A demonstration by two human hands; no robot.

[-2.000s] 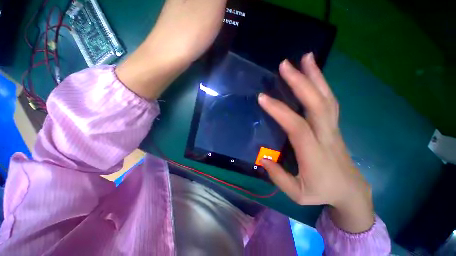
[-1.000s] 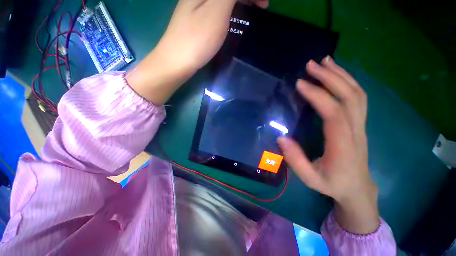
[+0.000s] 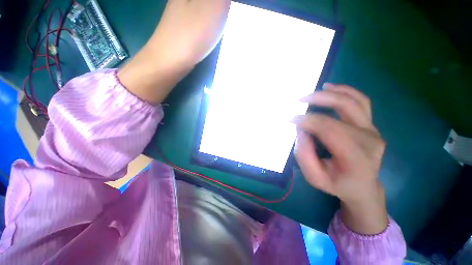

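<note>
The black tablet [image 3: 264,88] lies tilted on the green mat, its whole screen lit plain white. Small icons show on the dark strip at its near edge. My left hand [image 3: 189,33] is at the tablet's far left edge; its fingers are cut off by the top of the picture, so its hold cannot be told. My right hand [image 3: 344,147] is over the tablet's right edge, fingers apart and bent, holding nothing. Its fingertips overlap the right side of the screen; whether they touch it cannot be told.
A circuit board [image 3: 97,39] lies on the green mat [image 3: 414,155] at upper left, beside tangled red and black leads [image 3: 48,59]. A thin red wire [image 3: 222,183] loops along the near mat edge. A white tag-like piece [image 3: 459,147] is at far right.
The screen has gone from a dark page with an orange button to full white. My right hand's fingers have bent inward, and its upper fingertips are lower. My left hand stays at the far left edge.
</note>
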